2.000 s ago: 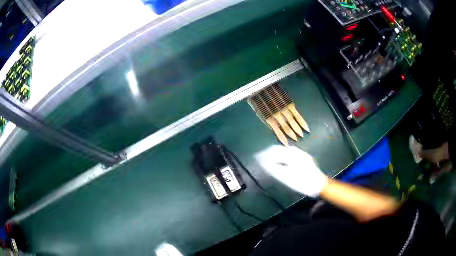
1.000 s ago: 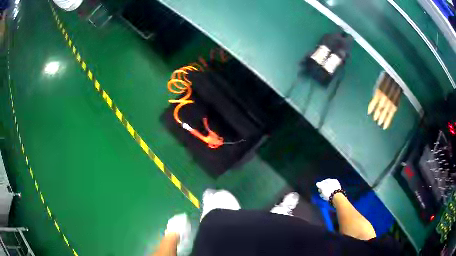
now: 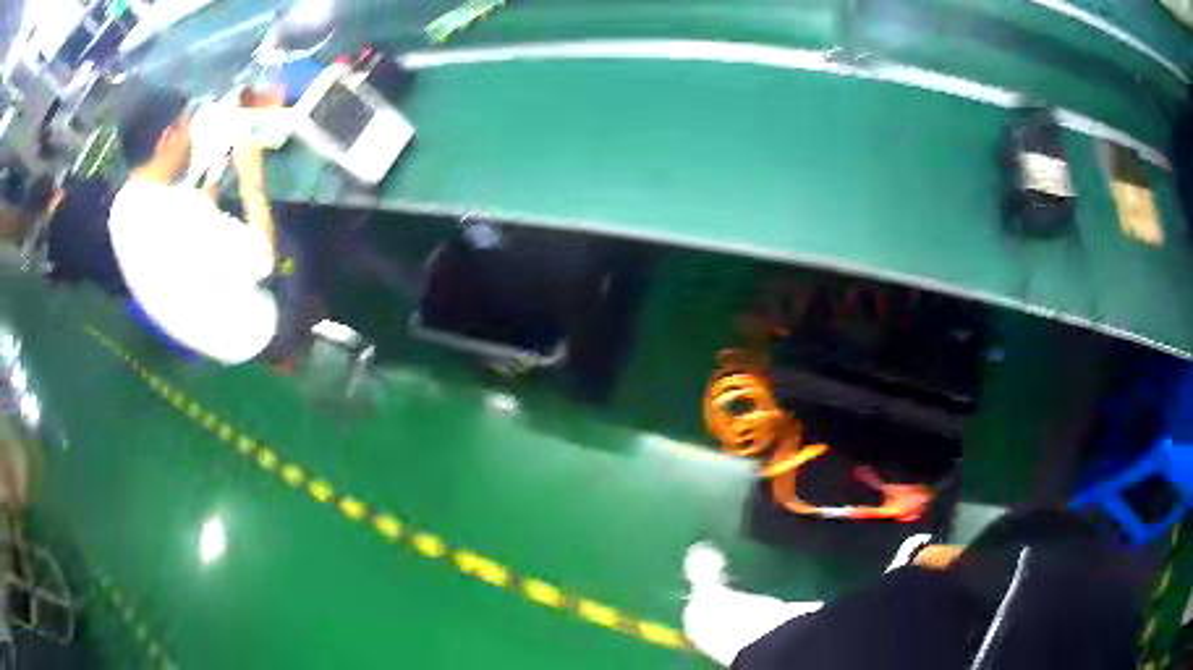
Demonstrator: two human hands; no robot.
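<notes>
A white cuff and bare wrist (image 3: 930, 554), seemingly my right hand, show at the lower right beside my dark sleeve; the fingers are hidden. A blurred white shape (image 3: 743, 618) lies at the bottom; I cannot tell whether it is my left glove or a shoe. An orange coiled air hose (image 3: 741, 411) with a red-orange air gun (image 3: 900, 497) hangs below the bench edge. A small black device (image 3: 1037, 178) with a pale label stands on the green bench. Wooden-handled brushes (image 3: 1136, 207) lie to its right.
The long green bench (image 3: 733, 164) crosses the top. A person in white (image 3: 196, 268) sits at its left end by a white box (image 3: 356, 124). A blue stool (image 3: 1141, 488) is under the bench at right. Yellow-black tape (image 3: 484, 568) runs along the floor.
The view has swung left along the bench, bringing the seated person into view. The device, brushes and hose now appear further right. The test fixture and both clearly seen gloved hands have left view.
</notes>
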